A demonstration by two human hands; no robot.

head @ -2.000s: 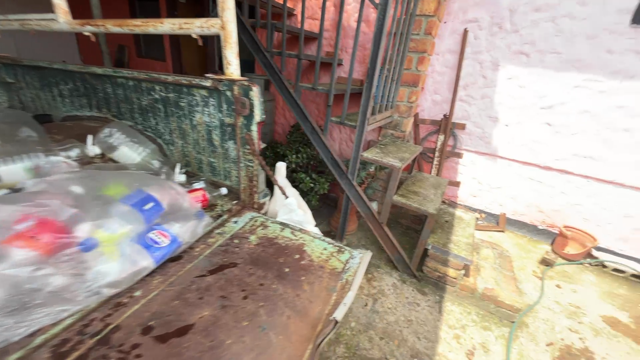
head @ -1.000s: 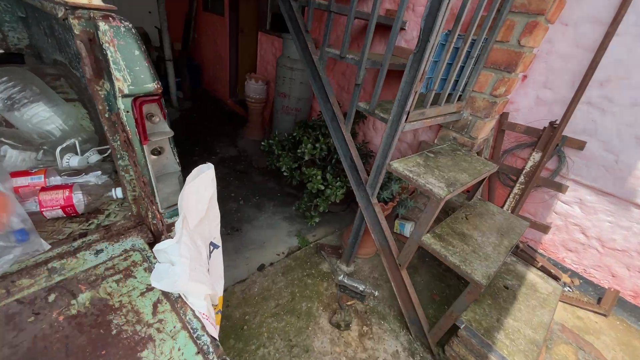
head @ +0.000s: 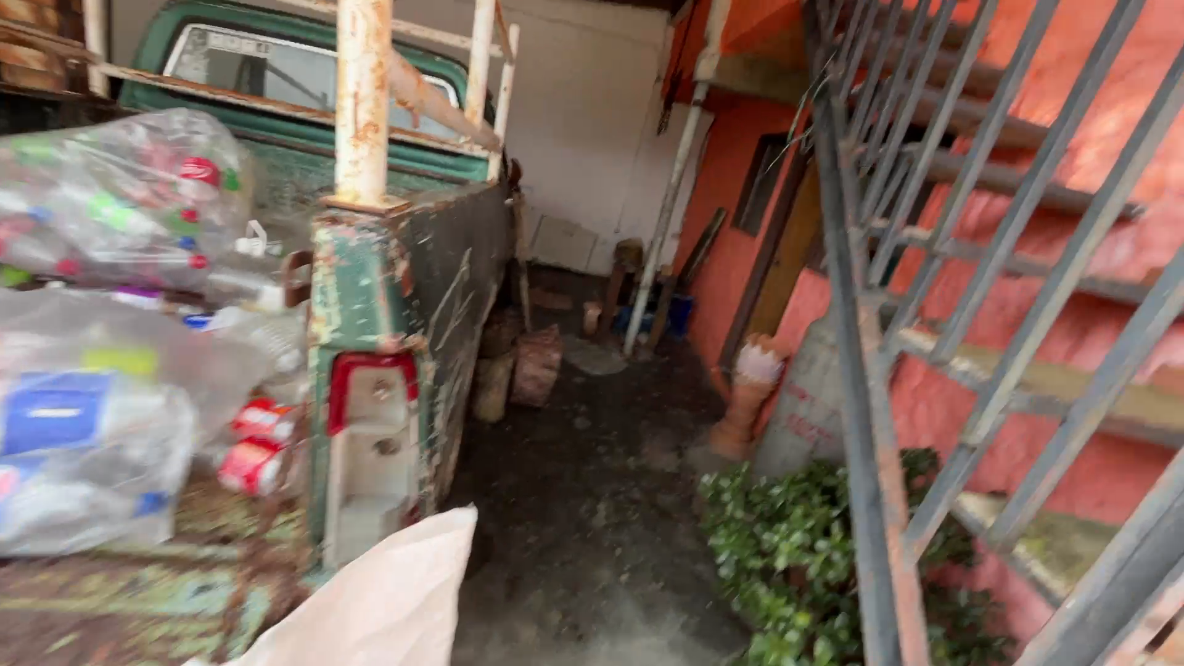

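Neither of my hands shows in the head view. A white woven sack [head: 379, 592] rises at the bottom edge, beside the broken tail light [head: 375, 453] of a green pickup truck; what holds it up, if anything, is hidden. Clear plastic bags of bottles [head: 120, 203] fill the truck bed at the left, and a nearer plastic bag [head: 92, 462] lies at the bed's rear. Bottles with red labels [head: 254, 444] lie between that bag and the rusty corner post.
A metal stair frame [head: 860, 370] slants down at the right, with a leafy bush [head: 795, 555] at its foot. A grey gas cylinder [head: 805, 398] and stacked clay pots [head: 745, 398] stand by the red wall. Dark ground [head: 592, 490] runs alongside the truck, with logs [head: 536, 365] farther back.
The view has swung left and up, from the wooden steps to the truck's side and the passage. The white sack now appears at the bottom edge, below the tail light.
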